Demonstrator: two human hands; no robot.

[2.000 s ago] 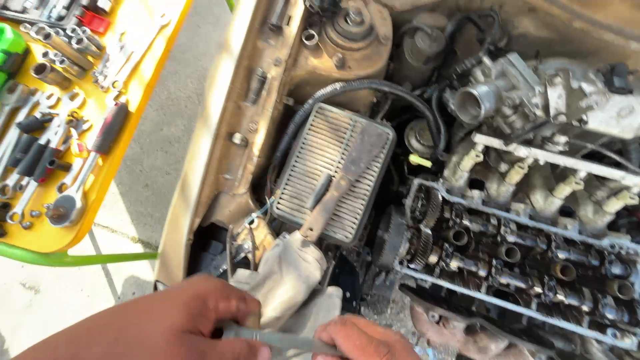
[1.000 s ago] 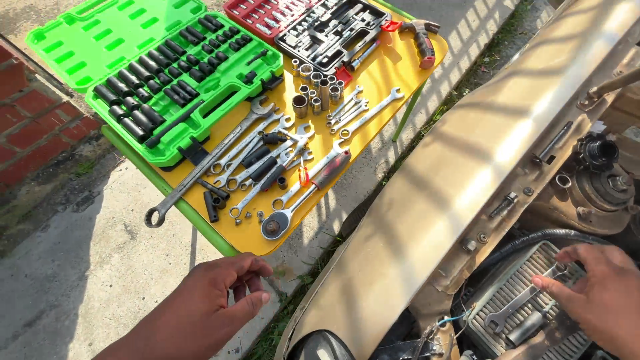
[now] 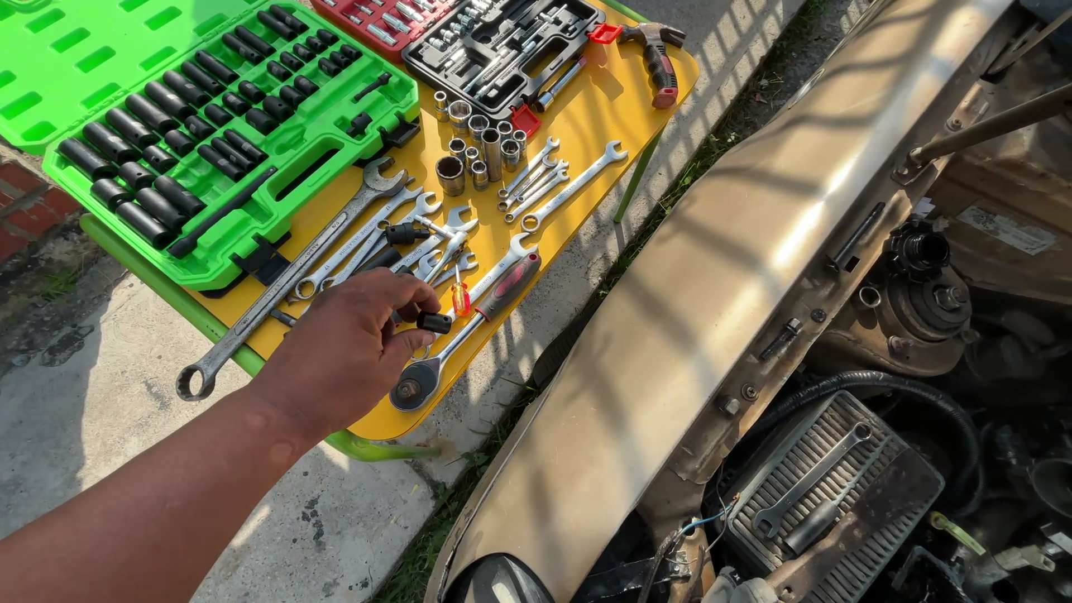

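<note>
My left hand (image 3: 352, 343) is over the near end of the yellow table (image 3: 352, 423), with a small black socket (image 3: 434, 322) between thumb and fingers. Just beyond the socket are a ratchet (image 3: 416, 383) with a red and grey handle and a small screwdriver with a yellow and red handle (image 3: 461, 299). Combination wrenches (image 3: 343, 243) lie in a loose pile past my fingers. On the ribbed metal housing (image 3: 837, 414) in the engine bay rest a combination wrench (image 3: 811, 479) and a dark-handled tool (image 3: 811, 528). My right hand is out of view.
An open green case of black impact sockets (image 3: 335, 180) stands on the table, beside a black socket set case (image 3: 502, 50), loose chrome sockets (image 3: 486, 151) and a claw hammer (image 3: 659, 63). The car's tan fender (image 3: 653, 318) runs between table and engine bay. Grass edges the concrete.
My left hand has reached over the table and now has a black socket in it. The right hand, at the wrench on the ribbed housing a second ago, has left the view; the wrench lies there.
</note>
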